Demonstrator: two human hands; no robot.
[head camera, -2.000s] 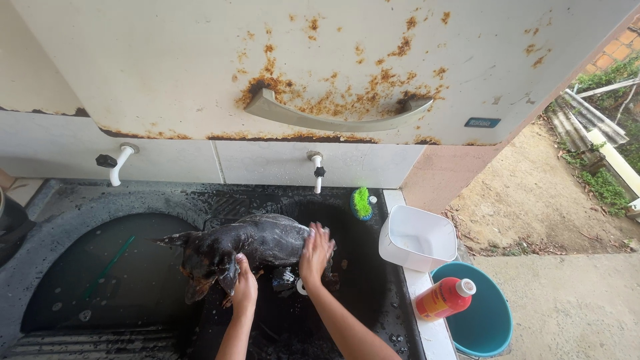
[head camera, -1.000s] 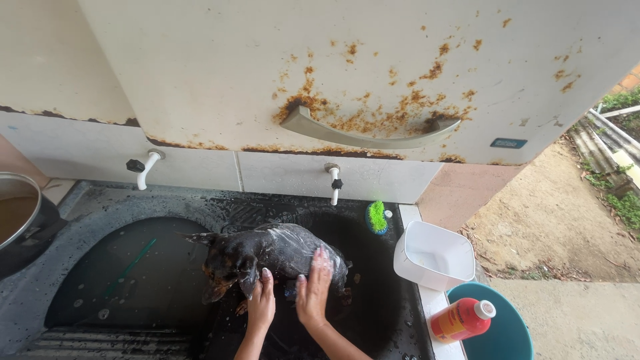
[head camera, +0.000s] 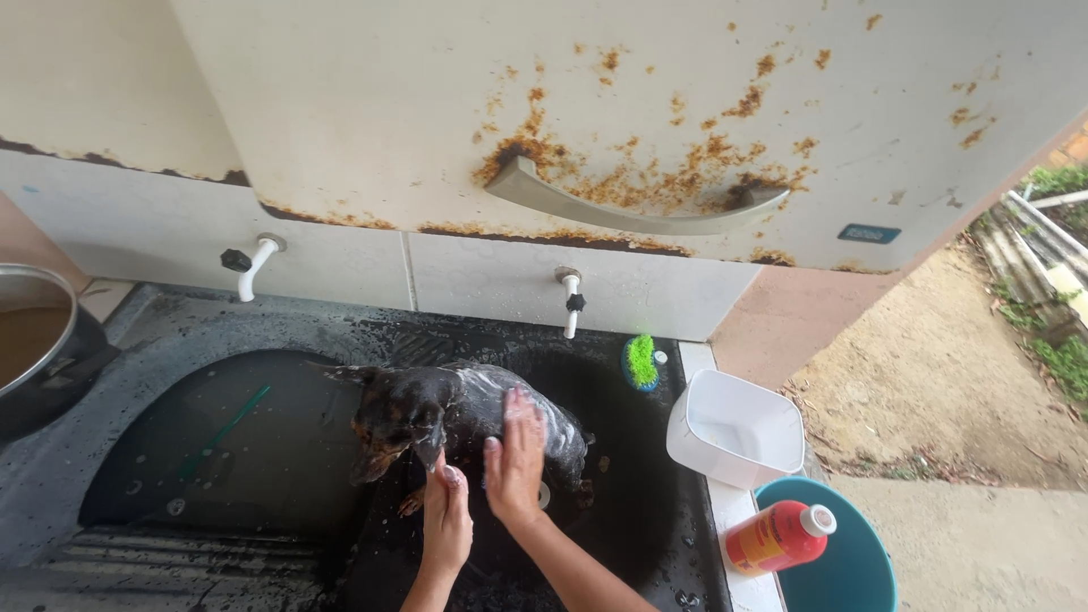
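A small black-and-tan dog with whitish lather on its back stands in the dark right basin of a double sink, its head turned to the left and lowered. My left hand is at the dog's ear and neck, thumb raised; whether its fingers grip the ear is not clear. Spread flat, my right hand touches the soapy side of the dog, holding nothing. The dog's far legs are mostly hidden.
Murky water with a green utensil fills the left basin. A metal pot, two taps, a green-bristled brush, a white plastic container, a red bottle and a teal bucket surround the sink. A rusty cabinet door overhangs it.
The dog stays in the right basin, with both my hands around it. My right hand has shifted slightly along its lathered side.
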